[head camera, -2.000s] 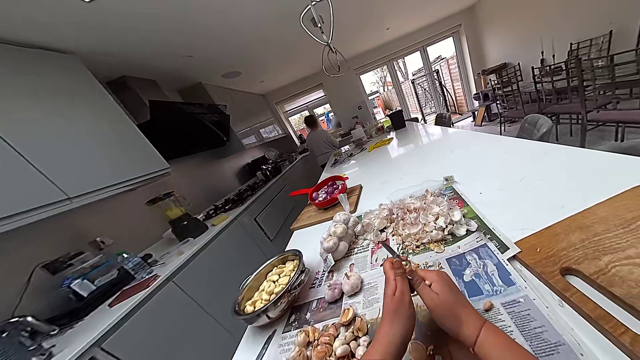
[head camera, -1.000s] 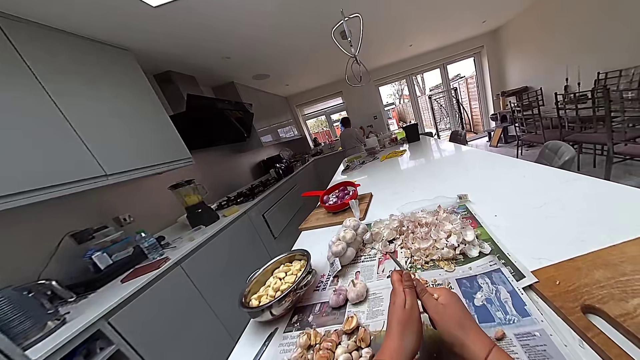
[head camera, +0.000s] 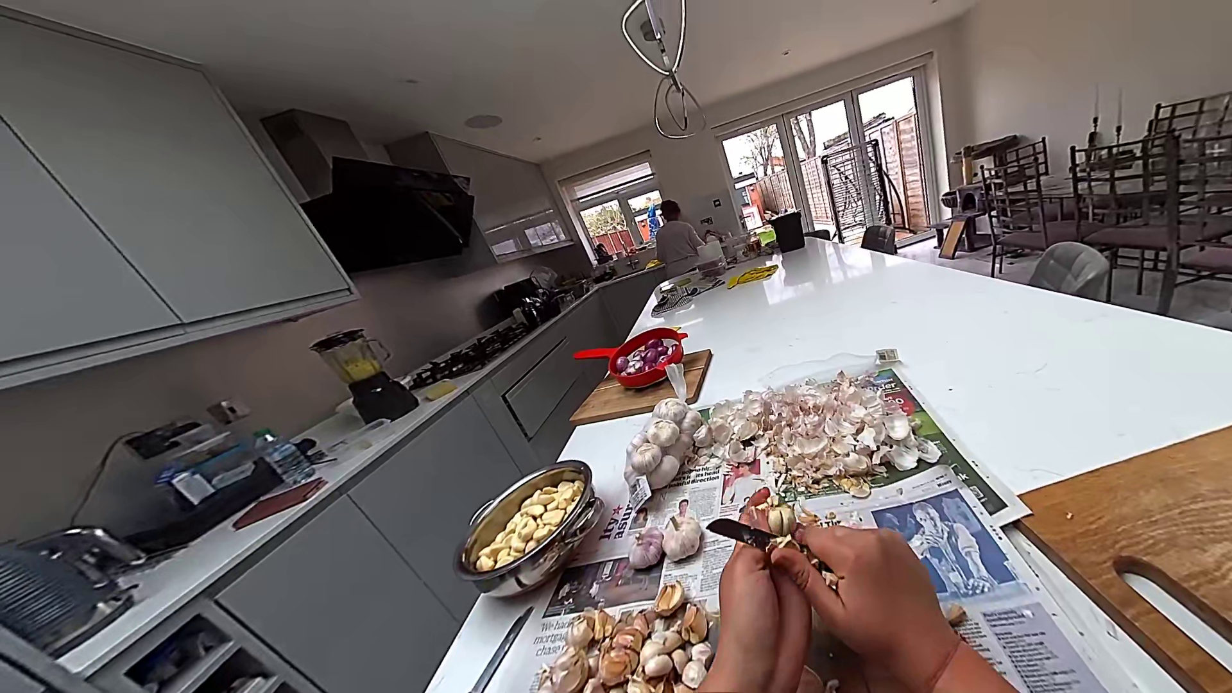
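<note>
My left hand (head camera: 760, 597) and my right hand (head camera: 871, 587) meet over the newspaper (head camera: 707, 500), fingers closed around a garlic piece (head camera: 781, 520). A short dark knife blade (head camera: 739, 532) sticks out leftward between them; its handle is hidden, and which hand grips it is hard to tell. Unpeeled cloves (head camera: 635, 650) lie left of my wrists, with two garlic bulbs (head camera: 681, 537) just beyond. A metal bowl (head camera: 476, 534) holds peeled cloves. Behind the bulbs are a netted bunch of garlic (head camera: 662, 443) and a wide heap of papery skins (head camera: 828, 428).
A table knife (head camera: 502, 650) lies at the left counter edge. A wooden board (head camera: 1136, 510) with a handle slot is at right. Farther off, a red strainer (head camera: 647, 358) of small red onions rests on another board (head camera: 616, 399). A person (head camera: 678, 241) stands at the far end.
A pale clove or bulb part now shows between my fingertips beside the blade, where the earlier frames show mostly fingers. The view has shifted somewhat.
</note>
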